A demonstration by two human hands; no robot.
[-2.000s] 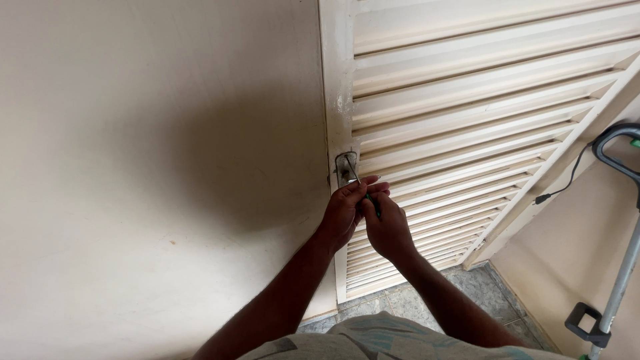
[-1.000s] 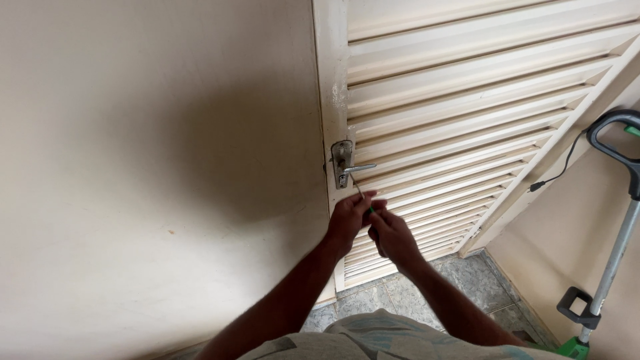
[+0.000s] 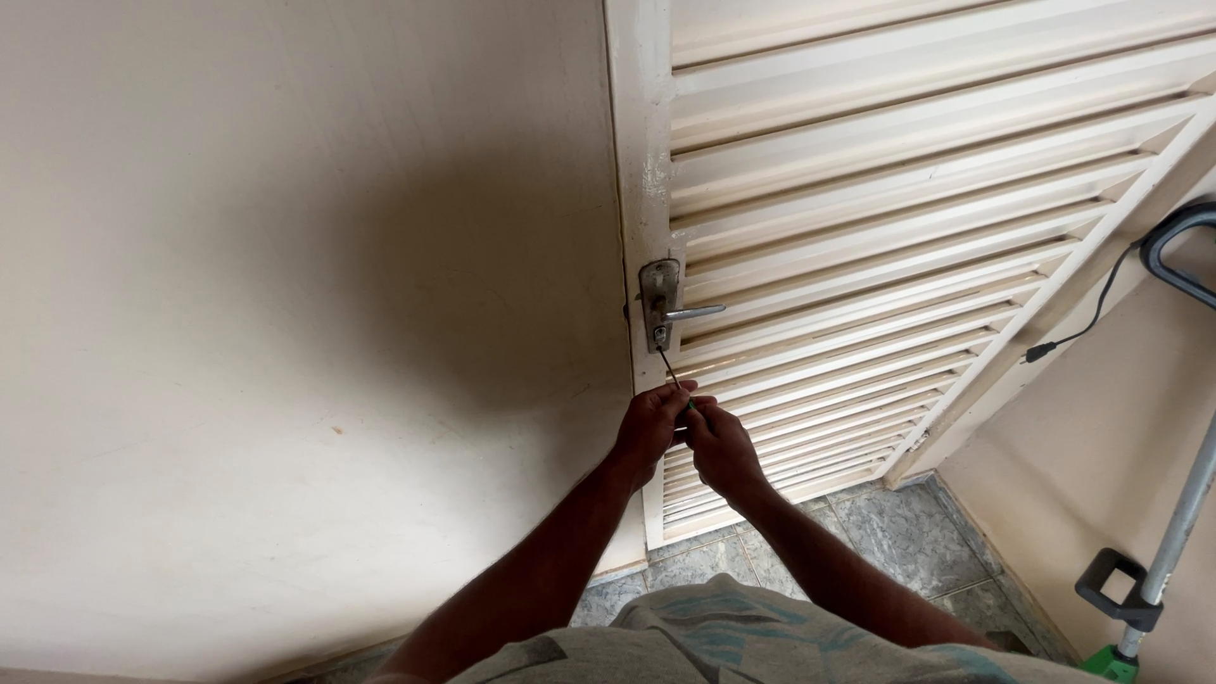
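A screwdriver (image 3: 670, 367) with a thin dark shaft and a bit of green handle showing points up at the lower end of a worn metal lock plate (image 3: 658, 285). My right hand (image 3: 724, 450) is closed round its handle. Beside it, my left hand (image 3: 650, 429) has its fingertips on the screwdriver where shaft and handle meet. The plate, with its lever handle (image 3: 695, 312) pointing right, is on the left stile of a white louvered door (image 3: 855, 204). The tip is at the plate's bottom edge, below the keyhole; its exact seat is too small to tell.
A plain wall (image 3: 285, 313) adjoins the door on the left. On the right, a tool with a metal pole (image 3: 1178, 522), black handles and a green part leans by the wall. A black power cord with a plug (image 3: 1040, 352) hangs near the door frame. Grey tiles (image 3: 912, 537) cover the floor.
Two seconds ago both hands and the screwdriver were up against the lock plate, partly covering it. They have moved lower, and the plate and lever now show fully.
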